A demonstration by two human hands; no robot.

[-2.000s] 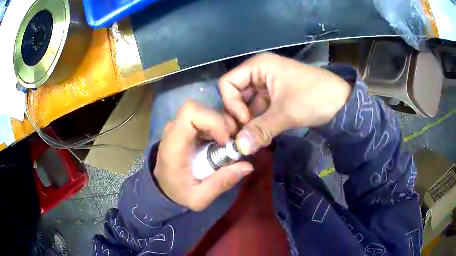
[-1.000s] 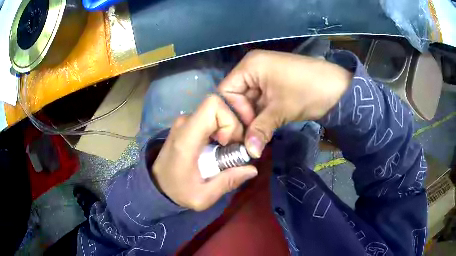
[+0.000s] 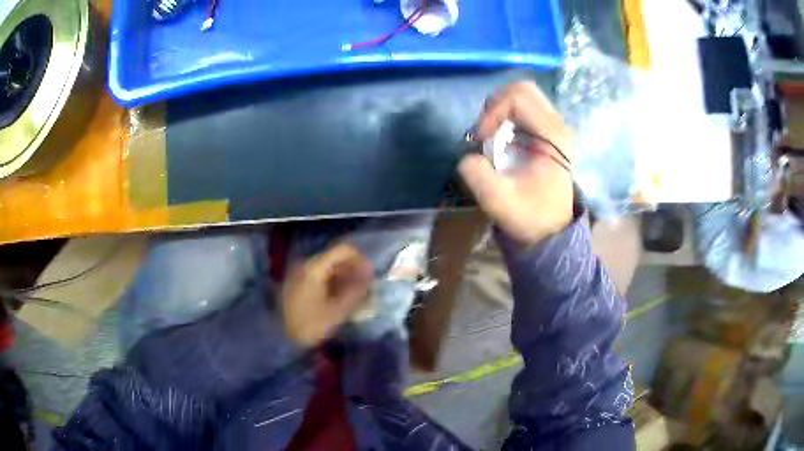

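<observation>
My right hand [image 3: 533, 181] is over the dark green mat near the bench edge. It holds a white screw-base housing [image 3: 503, 148] between thumb and fingers, with thin red and black wires trailing back over the palm. The housing's metal end is small and blurred. My left hand [image 3: 328, 292] is low, below the bench edge, curled and blurred; whether it holds anything cannot be told. The blue tray [image 3: 339, 72] lies ahead on the mat, holding a white housing [image 3: 430, 14] with red and black wires and a silver threaded piece [image 3: 166, 9].
A gold-rimmed round device [image 3: 60, 84] stands at the left on orange covering. A crinkled clear plastic bag [image 3: 604, 114] lies right of the tray, close to my right hand. A white sheet [image 3: 688, 132] is farther right. Cartons [image 3: 696, 374] stand on the floor at lower right.
The view has shifted, showing more of the tray. My hands have parted: the right now holds the housing over the bench, while the left, which held it before, is lower and apart.
</observation>
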